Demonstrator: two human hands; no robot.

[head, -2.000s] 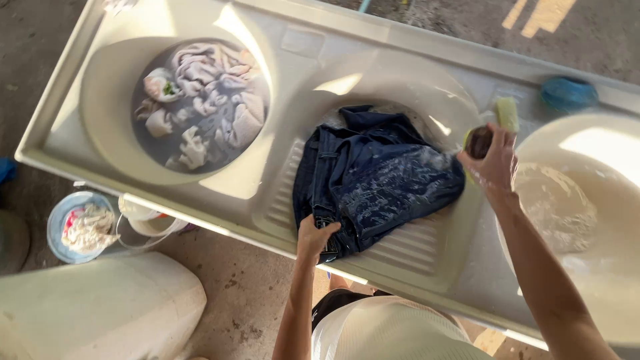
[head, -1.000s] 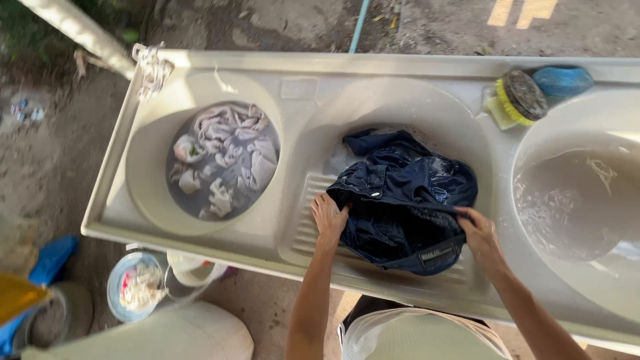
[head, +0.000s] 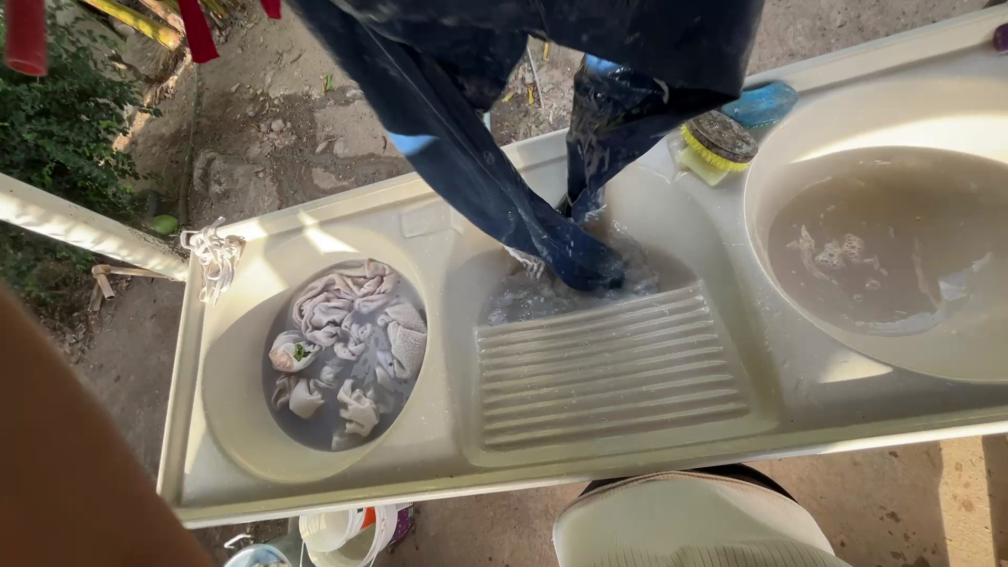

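Wet dark blue trousers (head: 488,169) hang from above the top of the head view, their legs reaching down into the water of the middle basin. Below them shows the ribbed washboard (head: 606,370) of that basin. A blurred forearm crosses the lower left corner, and both my hands are outside the frame, so their hold on the cloth is hidden. A round scrub brush with yellow bristles (head: 718,142) rests on a pale yellowish block on the ledge, beside a blue object (head: 761,105).
Pale laundry (head: 358,331) soaks in the round left basin. Cloudy water (head: 882,244) stands in the right basin. White strings (head: 213,256) are tied at the sink's left corner, near a white pole (head: 87,224). White buckets (head: 346,531) stand below the front edge.
The trousers, bunched on the washboard a second ago with both my hands on them, have been lifted and now hang down. Earlier, my right hand held the brush, which then lay on the ledge.
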